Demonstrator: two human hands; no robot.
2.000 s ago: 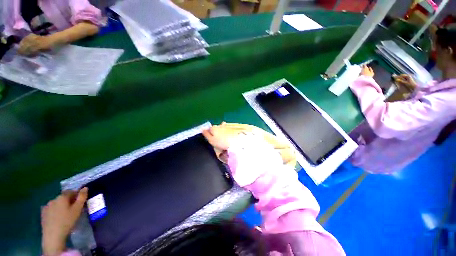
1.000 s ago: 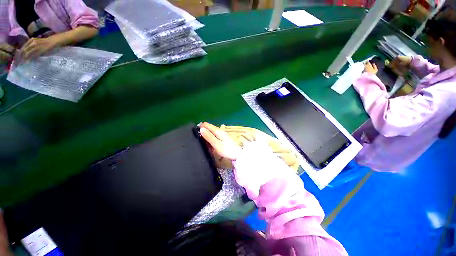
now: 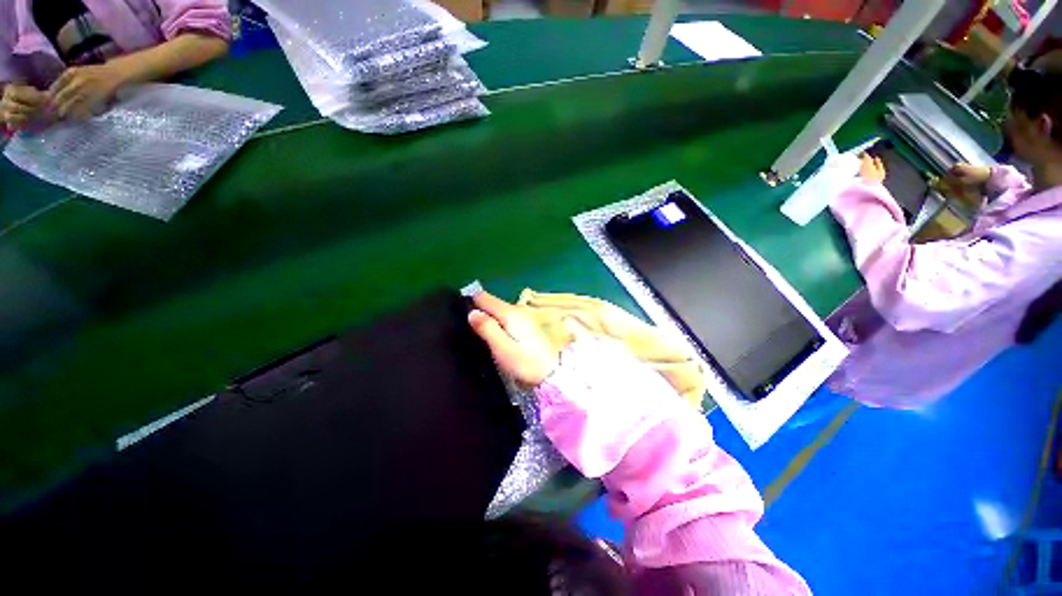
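Observation:
A black flat panel unit fills the lower left of the view, dark and close to the camera, with a slot-like edge handle on its far long edge. My right hand grips the panel's right end near the far corner. My left hand is not in view. Bubble wrap shows under the panel's right end, and a strip shows past its far edge. A pale yellow cloth lies crumpled beside my right hand and wrist.
Another black panel lies on bubble wrap to the right. Stacked bubble bags stand across the green bench. Grey posts rise from it. One person works at right, another far left with a bubble sheet.
The panel has come up off its wrap toward the camera and tilted; its label has gone from view. My left hand has left the picture. My right hand stays at the right end.

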